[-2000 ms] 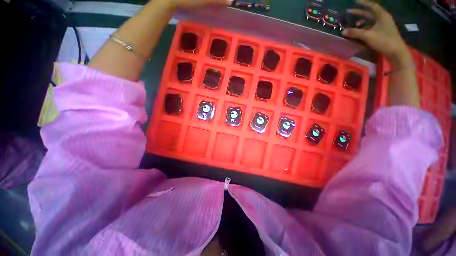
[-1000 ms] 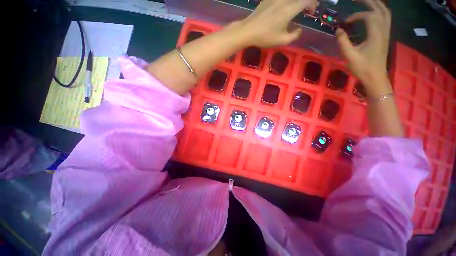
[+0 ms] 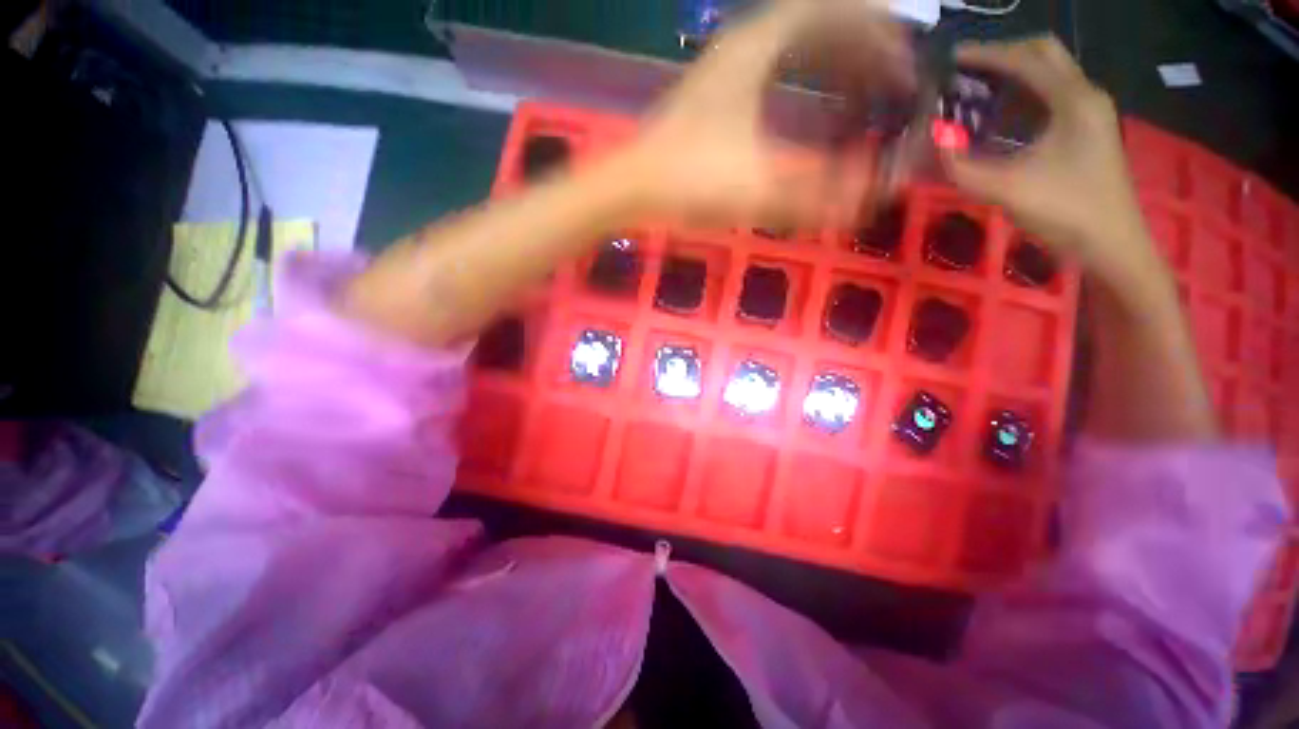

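Note:
A red tray (image 3: 734,481) of square pockets lies in front of me. Dark-screened smartwatches (image 3: 762,294) fill most pockets of its upper rows. The row below holds several watches with lit faces (image 3: 751,387); the nearest row is empty. My right hand (image 3: 1047,150), above the tray's far right part, holds a smartwatch (image 3: 969,114) with a lit screen and a red spot between its fingers. My left hand (image 3: 769,135) is beside it, fingers curled and strongly blurred; whether it grips anything cannot be told. Both hands and my left forearm hide part of the upper rows.
A second red tray (image 3: 1211,285) lies at the right, partly behind my right arm. A grey ledge (image 3: 570,74) runs behind the main tray. At the left are a yellow sheet (image 3: 185,335), a white sheet (image 3: 335,171), a pen, a black cable (image 3: 245,171) and a black panel (image 3: 86,214).
My left hand has moved from the far left to beside my right hand. The watch with the red spot is now off the ledge, between my right fingers. The view has shifted slightly.

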